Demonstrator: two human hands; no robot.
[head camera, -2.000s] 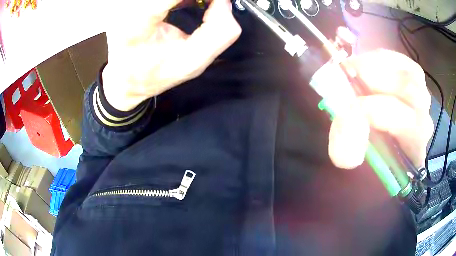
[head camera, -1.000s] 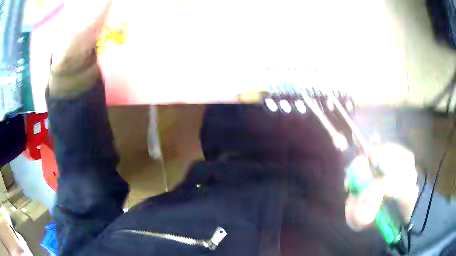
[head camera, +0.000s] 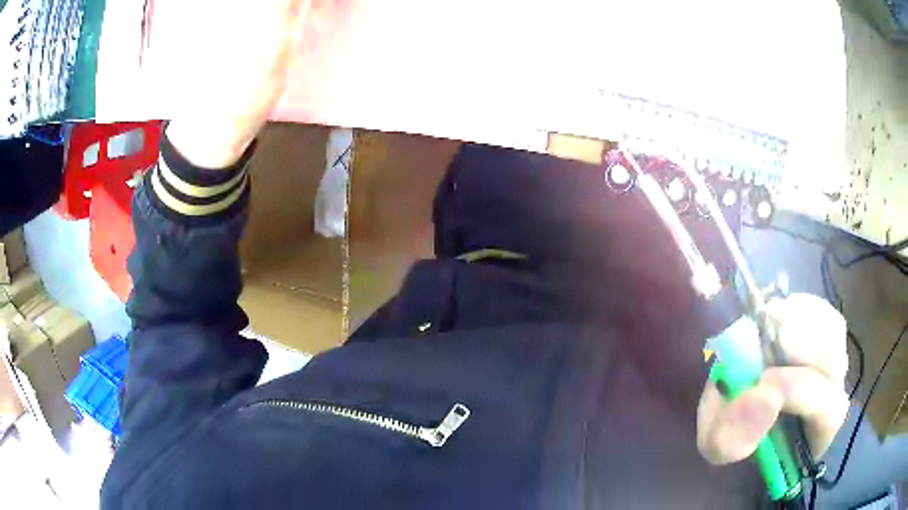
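Observation:
My right hand (head camera: 782, 383) is closed around the green handle of the soldering iron (head camera: 777, 468). The metal shaft and the thin feed tube (head camera: 679, 231) beside it point up and left to the row of round black parts with pale centres (head camera: 763, 209) at the bench's front edge. The tips lie close to the discs; contact cannot be told. My left hand (head camera: 234, 85) reaches over the bench at the upper left. It is overexposed and cut off by the top edge, so its fingers and anything in them are hidden.
The white bench top (head camera: 448, 70) is glaring. An open cardboard box (head camera: 299, 224) stands below its edge. A red plastic stool (head camera: 105, 189) and a blue crate (head camera: 100, 383) are at the left. Black cables (head camera: 846, 269) hang at the right.
The view has shifted over the last two seconds. My left hand has moved from beside the discs to the upper left. My right hand still holds the iron, now lower in view.

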